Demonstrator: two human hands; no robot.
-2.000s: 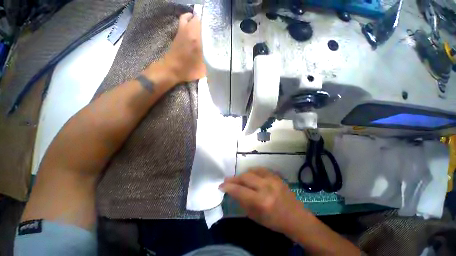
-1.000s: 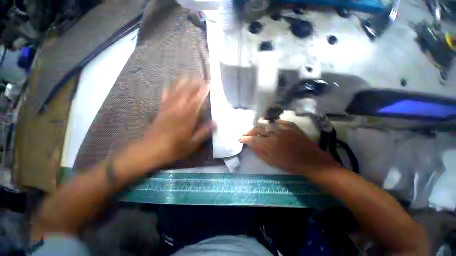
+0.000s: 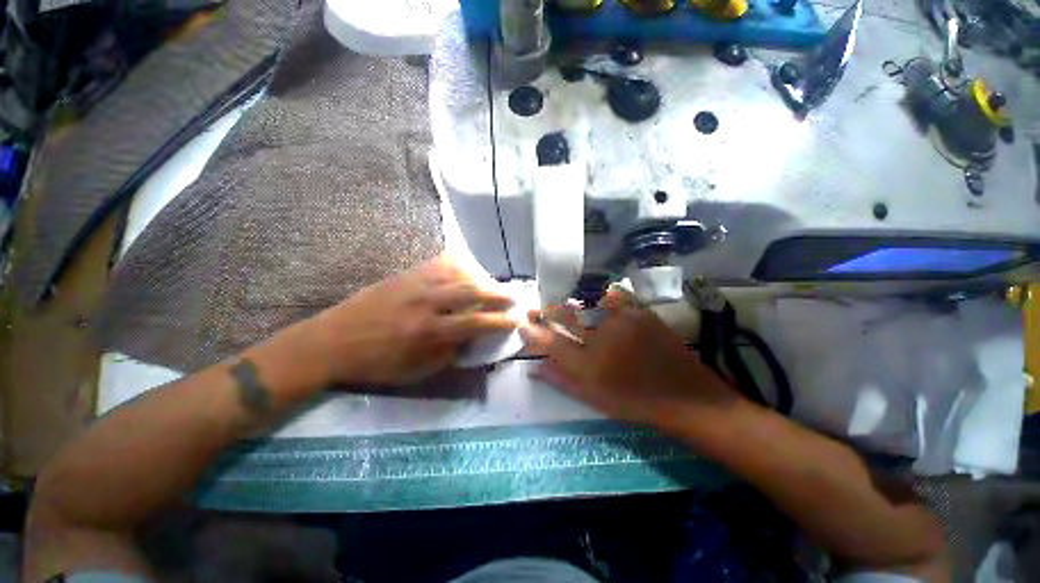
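Note:
The brown woven panel (image 3: 331,205) lies left of the sewing machine head (image 3: 730,148). The white strip (image 3: 493,346) runs along its right edge, its near end under my fingers by the needle area. My left hand (image 3: 428,321) lies over the strip and panel edge, fingers together, pressing down. My right hand (image 3: 622,351) is just right of it, fingertips at the strip's edge under the machine head. The fingertips of both hands nearly meet. The needle and presser foot are hidden by the hands and machine. Whether the right fingers pinch the cloth is unclear.
Black-handled shears (image 3: 741,355) lie right of my right hand, partly behind it. A clear bag of white pieces (image 3: 890,382) is at the right. A green measuring strip (image 3: 445,465) edges the table. Long brown pieces with a dark edge (image 3: 148,125) lie far left over brown board (image 3: 29,376).
My left hand has come down from the far end of the panel to the needle area. My right hand has moved up to the needle. The panel and strip have shifted away from me.

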